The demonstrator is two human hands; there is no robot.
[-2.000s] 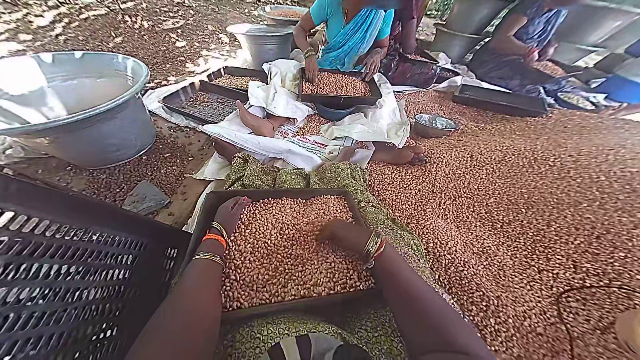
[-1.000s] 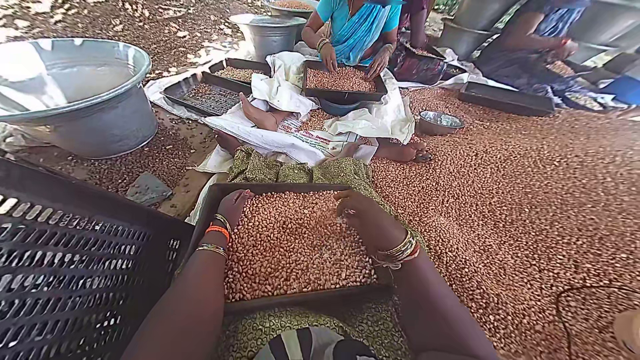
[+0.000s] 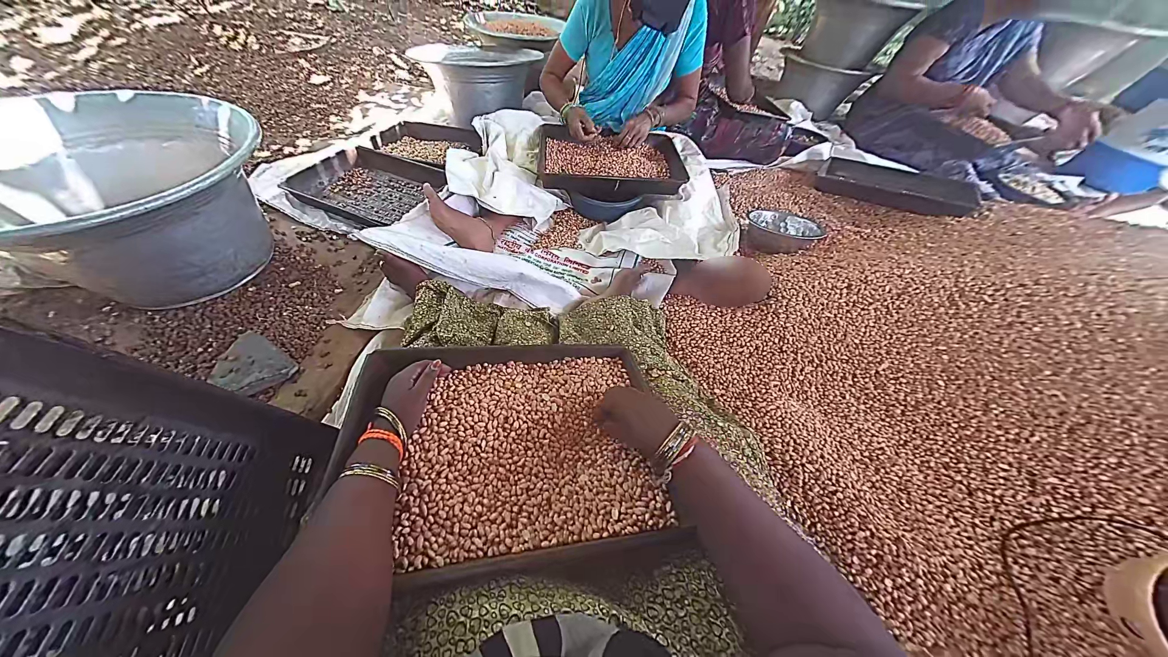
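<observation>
A dark rectangular tray [image 3: 538, 558] full of shelled peanuts [image 3: 520, 456] rests on my lap, over green patterned cloth. At the tray's upper left corner, my left hand [image 3: 415, 392] lies on the nuts beside the rim; whether it holds any nuts cannot be told. My right hand [image 3: 634, 418] is at the right side of the nuts with its fingers curled down and partly hidden, so its grip is unclear. Bangles circle both wrists. To the right spreads a large heap of peanuts [image 3: 931, 392] on the ground.
A black perforated crate [image 3: 137, 493] stands at left, below a big metal tub [image 3: 137, 246]. Ahead, a person in blue [image 3: 630, 64] works over another tray [image 3: 611, 187]. A metal bowl [image 3: 783, 233] and an empty tray [image 3: 899, 187] sit by the heap. A cable [image 3: 1013, 584] lies lower right.
My right hand has moved over the nuts, up toward the tray's far right corner and then slightly back down. My left hand stays at the upper left corner.
</observation>
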